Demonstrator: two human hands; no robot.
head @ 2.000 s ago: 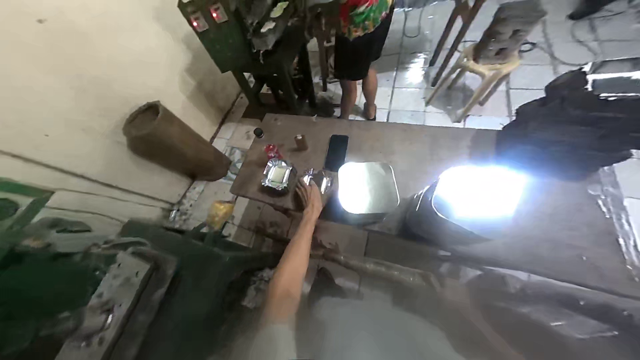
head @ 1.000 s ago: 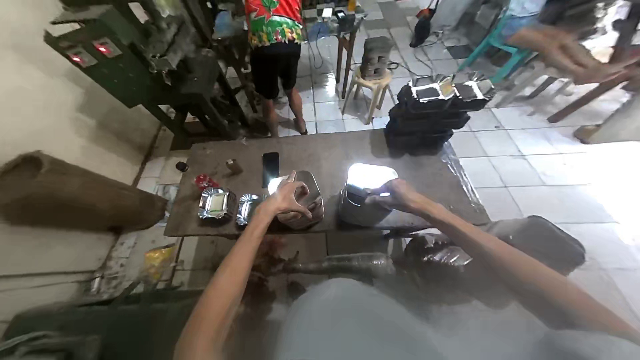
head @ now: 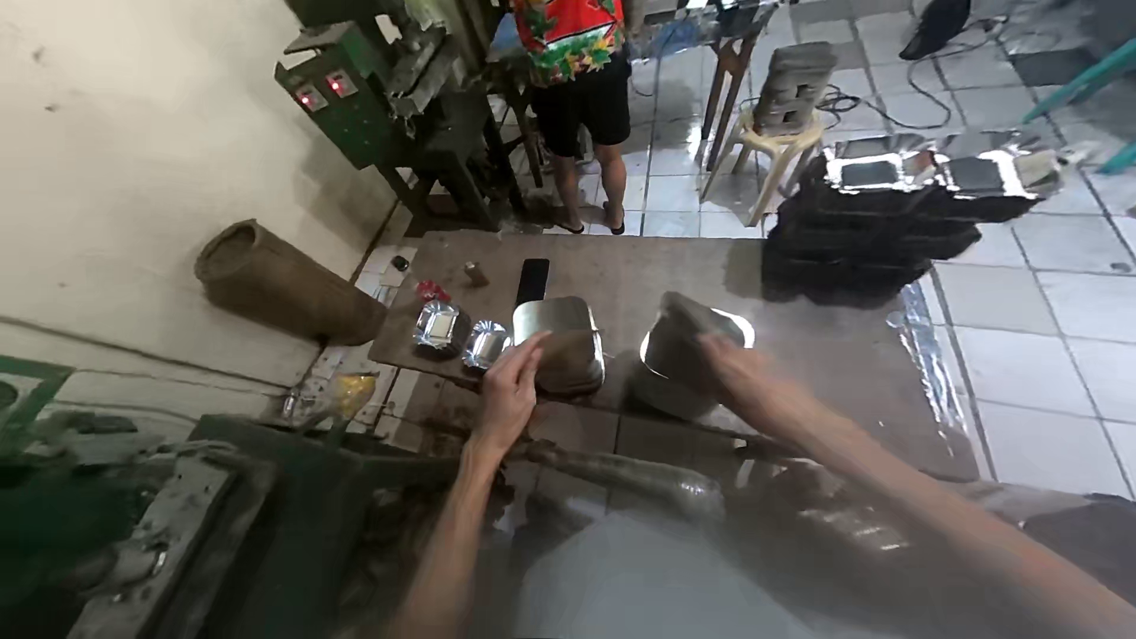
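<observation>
My left hand (head: 512,380) is at the left edge of a stack of square metal sheets or trays (head: 559,342) on the table; whether its fingers grip the edge is not clear. Blurred by motion, my right hand (head: 729,362) is at the right side of a second square metal stack (head: 679,386), and a thin metal piece (head: 688,328) over that stack looks tilted in its fingers. Two small shiny metal pieces with crimped rims, one larger (head: 439,327) and one smaller (head: 485,344), are left of my left hand.
The brown table (head: 621,266) bears a black phone (head: 532,281), a small cylinder (head: 476,274) and a dark stack of formed metal pieces (head: 852,240). A person (head: 581,89) stands beyond it near a green machine (head: 351,98). Machinery is at lower left.
My left hand has moved from over the left metal stack to its left edge. My right hand stays by the right stack, where a thin piece now looks tilted.
</observation>
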